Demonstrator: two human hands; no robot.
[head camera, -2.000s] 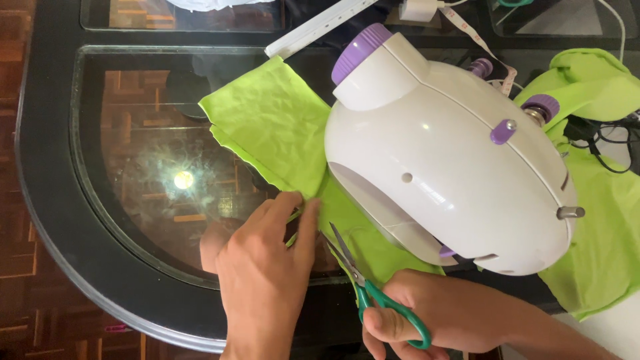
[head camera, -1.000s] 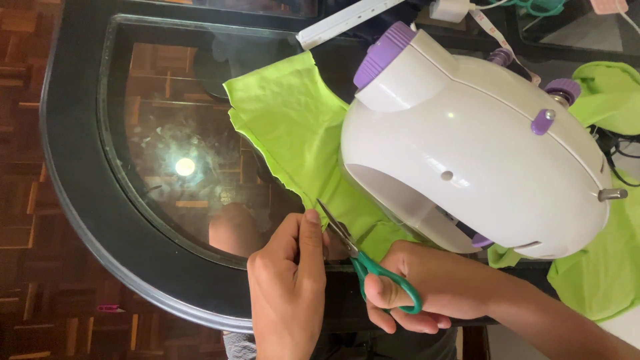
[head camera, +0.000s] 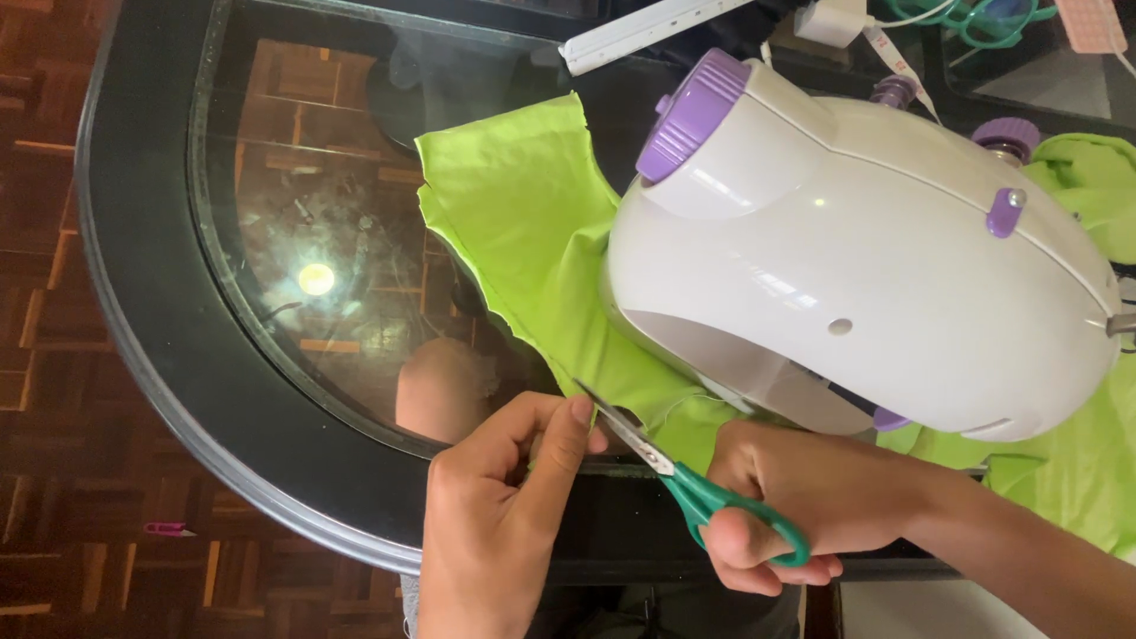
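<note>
My left hand (head camera: 515, 497) pinches the lower edge of the lime-green fabric (head camera: 532, 213) between thumb and fingers. My right hand (head camera: 781, 506) holds green-handled scissors (head camera: 652, 457), with fingers in the handle loops. The blades look nearly closed and lie at the fabric edge, their tip just above my left thumb. The fabric runs under a white sewing machine (head camera: 825, 231) with a purple handwheel (head camera: 694, 115), and more of it shows at the right. A loose thread (head camera: 692, 401) lies on the fabric by the blades.
All this is on a dark table with a glass inset and a rounded metal edge (head camera: 177, 426). Behind the machine are a white ruler-like bar (head camera: 648, 35), a white plug adapter (head camera: 830, 19), a measuring tape (head camera: 898, 67) and green-rimmed glasses (head camera: 994, 22). A small pink tool (head camera: 169, 529) lies on the parquet floor.
My left hand has shifted its grip from beneath the fabric to a pinch at its edge. The scissor blades, apart two seconds ago, are now nearly together. The view has shifted somewhat.
</note>
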